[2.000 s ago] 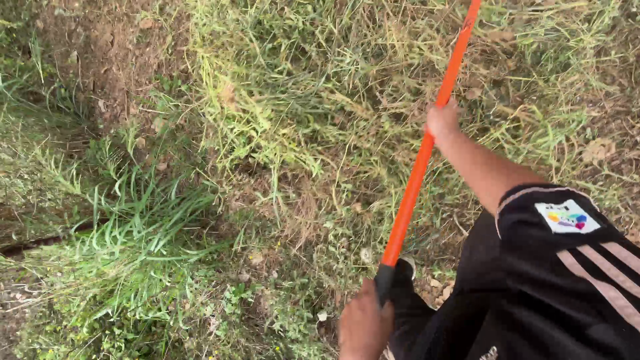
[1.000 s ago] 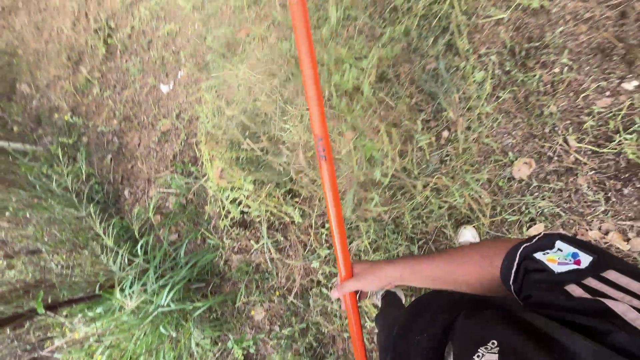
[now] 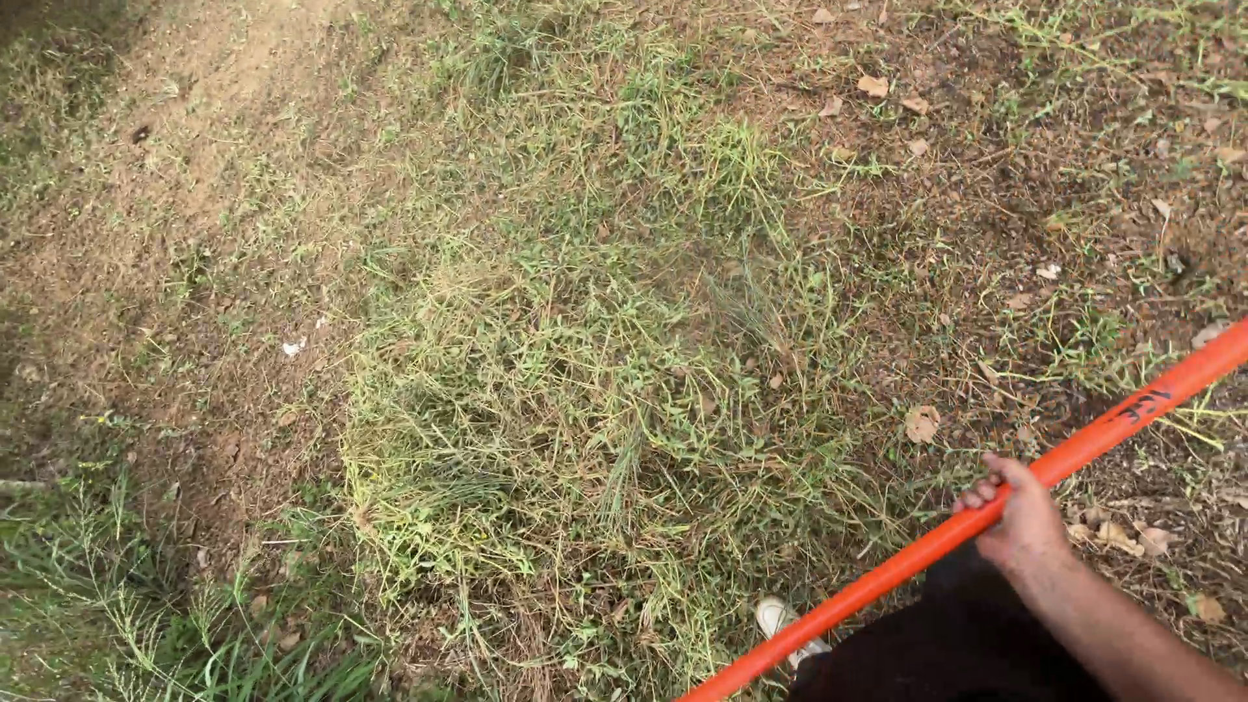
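Note:
An orange pole (image 3: 907, 561) crosses the lower right of the head view on a slant, from the right edge down to the bottom edge. My right hand (image 3: 1019, 517) is closed around its middle part, fingers wrapped over the shaft. Dark writing marks the pole above that hand. Both ends of the pole lie outside the view, so what it carries is hidden. My left hand is out of sight. Below the pole are my dark trousers (image 3: 946, 643) and a pale shoe (image 3: 775, 616).
A matted heap of cut grass and weeds (image 3: 585, 419) covers the middle ground. Taller green grass (image 3: 263, 663) grows at the lower left. Bare reddish soil (image 3: 214, 468) shows at the left. Dry leaves (image 3: 921, 423) are scattered on the right.
The pole has swung to the right and now slants across the lower right. My left hand, on the pole's dark lower part two seconds ago, has gone out of view. My right hand keeps its hold.

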